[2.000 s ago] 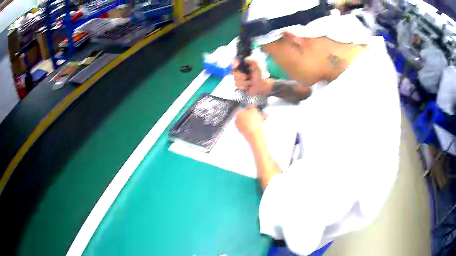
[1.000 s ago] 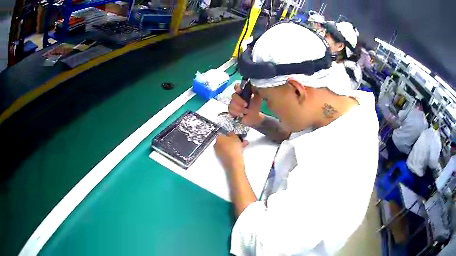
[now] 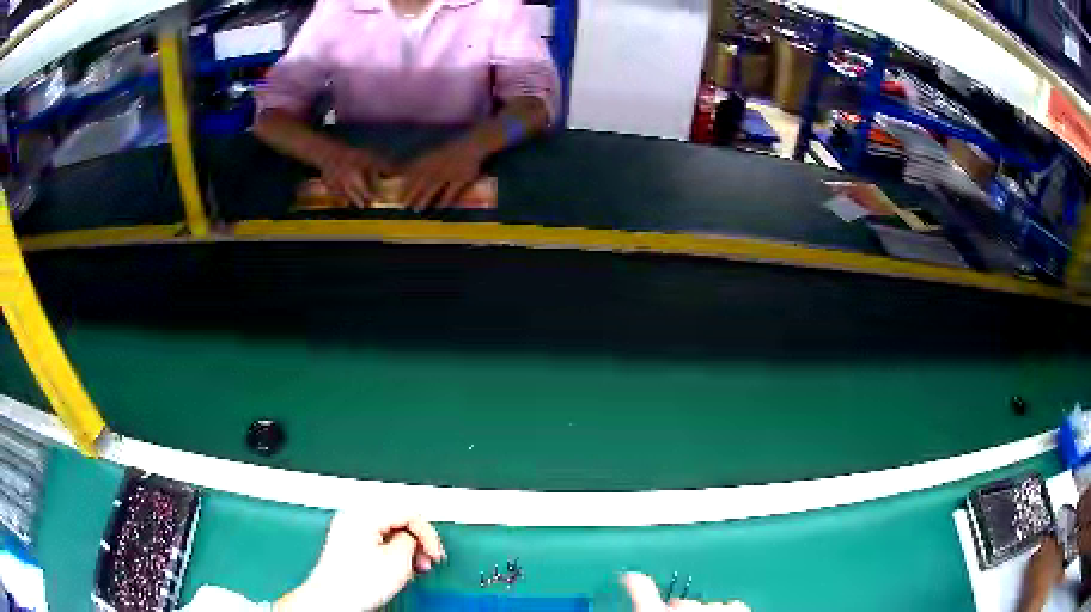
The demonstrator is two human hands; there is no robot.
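Observation:
My left hand (image 3: 365, 560) is over the green mat at the bottom, left of centre, fingers curled; whether it holds anything cannot be told. My right hand (image 3: 676, 601) is cut off by the bottom edge, with a thumb or finger showing. Two thin dark prongs (image 3: 680, 586), perhaps tweezers, show just above it; whether it grips them is unclear. Small dark-red and silver components (image 3: 501, 575) lie loose between the hands. Below them a blue sheet (image 3: 503, 604) is cut off by the bottom edge.
A component tray (image 3: 148, 544) with dark-red bits is at left. A parts tray (image 3: 1012, 521) and a neighbour's hand are at right. The belt beyond the white strip (image 3: 538, 505) carries a black round housing (image 3: 264, 436). A pink-clad person's hands rest opposite. A yellow post (image 3: 48, 347) stands left.
The view has swung from the white-clad neighbour on the right to the front. My hands, the loose components, the blue sheet and the pink-clad person now show; earlier they did not.

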